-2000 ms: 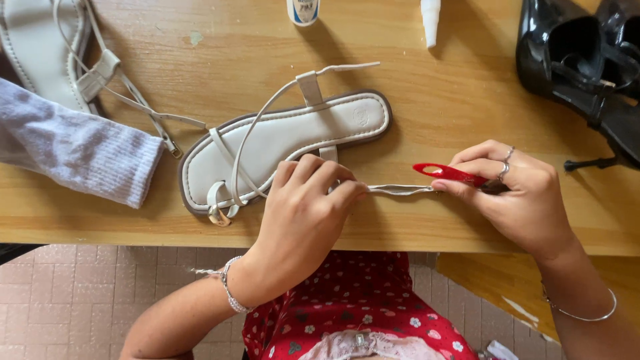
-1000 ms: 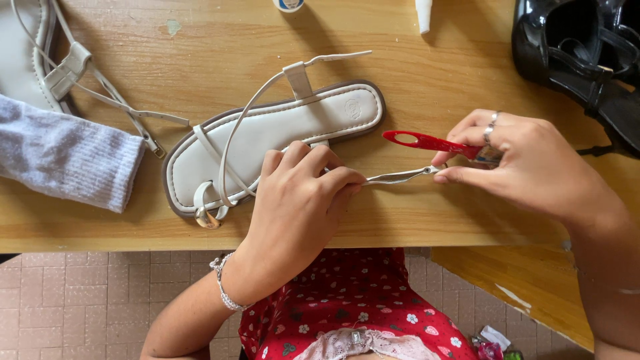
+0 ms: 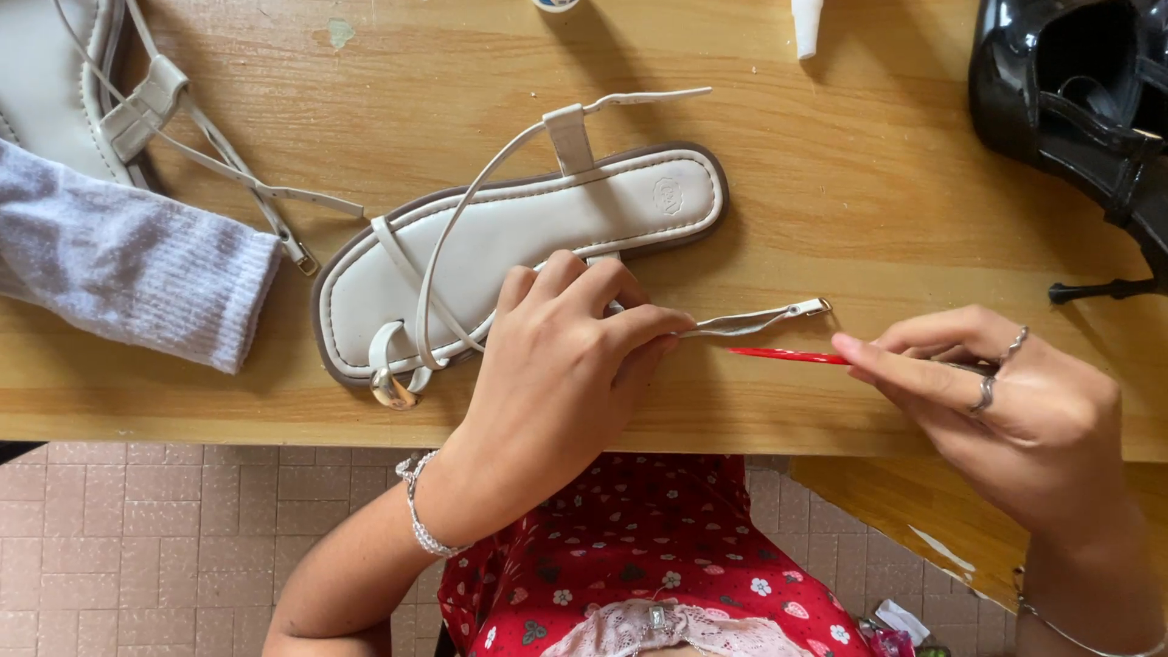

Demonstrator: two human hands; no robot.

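Note:
A white strappy flat sandal (image 3: 538, 237) lies on the wooden table with its toe end to the left. My left hand (image 3: 579, 347) rests over its near edge and pinches a thin white strap (image 3: 748, 321) between thumb and forefinger. The strap's free end, with a small metal buckle (image 3: 824, 305), points right. Between the fingers of my right hand (image 3: 995, 392) is a slim red-handled tool (image 3: 789, 355), seen edge-on; its working end is hidden by the fingers. The red tool is apart from the buckle, below it.
At the left, a second white sandal (image 3: 55, 82) lies partly under a pale ribbed sock (image 3: 137, 255). Black glossy heeled shoes (image 3: 1049, 109) stand at the right. A white nozzle (image 3: 807, 27) and a small container (image 3: 556, 4) are at the far edge of view.
My right hand has moved away from the strap's buckle end, down and to the right, and the red tool has turned edge-on. My left hand still holds the strap.

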